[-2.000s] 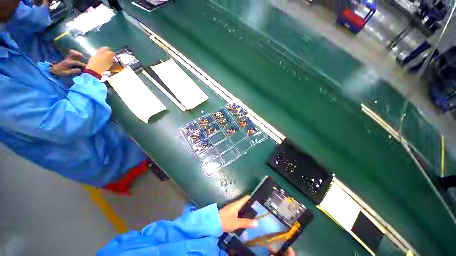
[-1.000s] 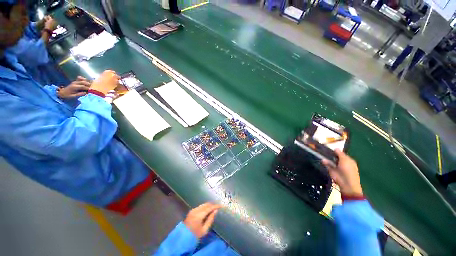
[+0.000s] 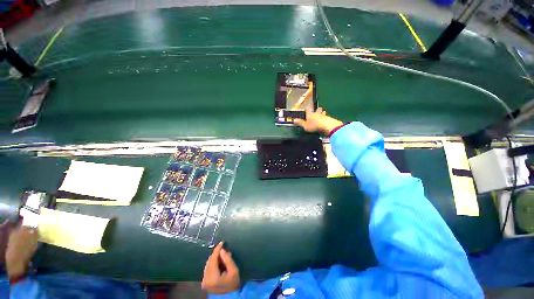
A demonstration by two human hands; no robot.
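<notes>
An open-backed tablet (image 3: 297,96) lies on the green conveyor belt, with a silver area at its far end and an orange ribbon cable on its right side. My right hand (image 3: 317,121) reaches out to it, with the fingers on its near right corner. My left hand (image 3: 221,271) is empty at the bench's near edge, below the clear compartment tray, with thumb and finger slightly apart. The clear compartment tray (image 3: 219,195) holds small dark, blue and gold parts.
A black mat (image 3: 291,159) with tiny light pieces lies beyond the bench's middle. Pale sheets (image 3: 101,181) lie left. Another person's hand (image 3: 22,248) is at far left. Another tablet (image 3: 35,105) lies on the belt. A white box (image 3: 499,169) and fan (image 3: 523,211) stand right.
The tablet has gone from my hands over the bench to the belt, carried by my right hand. My left hand has let go of it. The view has turned right.
</notes>
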